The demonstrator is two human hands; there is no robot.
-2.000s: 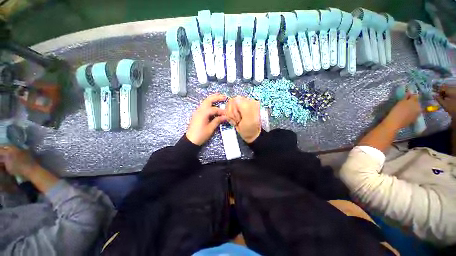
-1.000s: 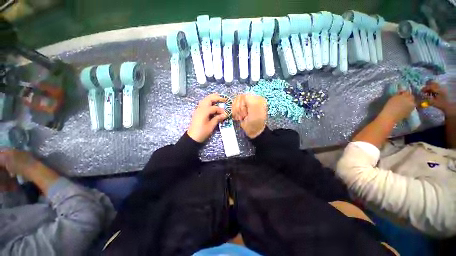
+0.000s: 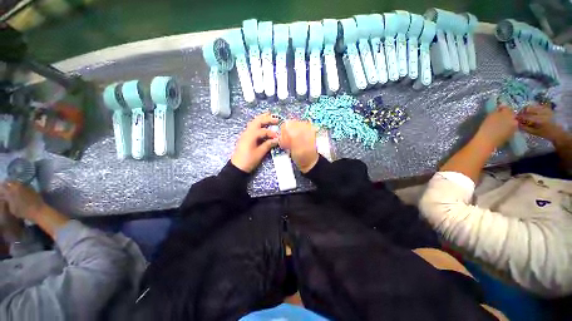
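A handheld fan [image 3: 285, 170] lies in front of me, its pale handle pointing toward my body. My left hand [image 3: 256, 143] grips its head from the left side. My right hand [image 3: 297, 142] is closed over the head's right side, fingers curled in; whether it holds a small part is hidden. Most of the fan head is covered by my hands. A heap of light-blue small parts [image 3: 342, 118] lies just right of my hands, with a heap of small dark parts [image 3: 384, 117] beyond it.
A row of fans [image 3: 301, 69] stands along the back of the bubble-wrap bench [image 3: 207, 141]. Three fans [image 3: 142, 128] stand at the left. A neighbour's hands [image 3: 502, 125] work at the right, another's hand [image 3: 22, 199] at the left. A dark and orange fixture [image 3: 63, 122] stands far left.
My right hand has shifted over the fan head and covers the grille seen a second ago. The view has shifted slightly. A pale piece shows beside my right wrist again.
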